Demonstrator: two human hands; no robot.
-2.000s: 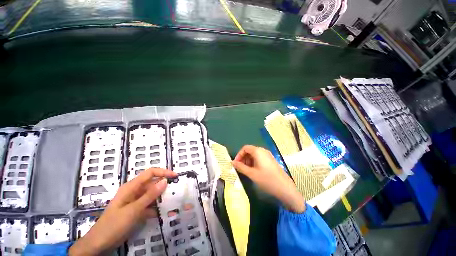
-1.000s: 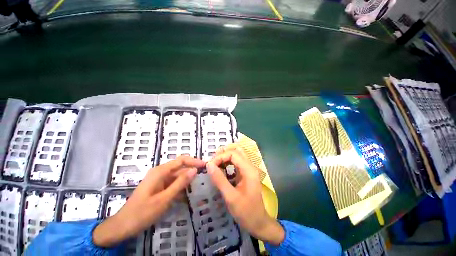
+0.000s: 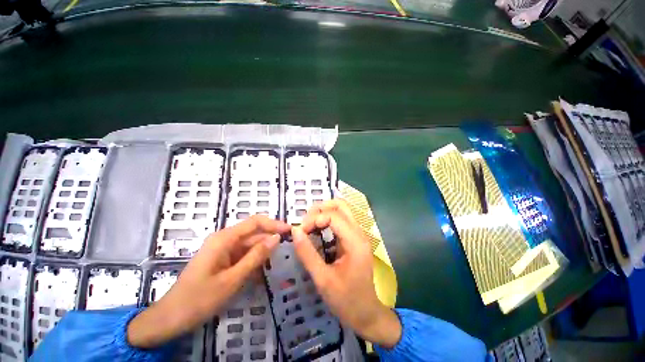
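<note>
A greyish phone middle frame (image 3: 304,307) is held tilted above the right part of the grey blister tray (image 3: 127,201). My left hand (image 3: 216,279) pinches its top edge between thumb and finger. My right hand (image 3: 339,272) has its fingertips at the same top edge, touching or almost touching the left fingertips. Whether a small adhesive piece is between them is hidden. White-silver frames (image 3: 189,201) sit in the tray pockets; one upper pocket holds no frame. A yellow adhesive sheet (image 3: 364,219) lies at the tray's right edge.
Striped yellow sheets (image 3: 463,184) with dark tweezers (image 3: 480,185) lie on a blue plastic bag (image 3: 527,205) to the right. Stacked trays (image 3: 612,162) stand at the far right. The green conveyor belt (image 3: 212,71) runs behind. A blue stand or bin (image 3: 608,300) is at the lower right.
My right hand has moved left from the yellow sheet to the frame's top edge, meeting my left hand. The view has shifted, and the held frame looks greyer. Over the last second the hands barely moved.
</note>
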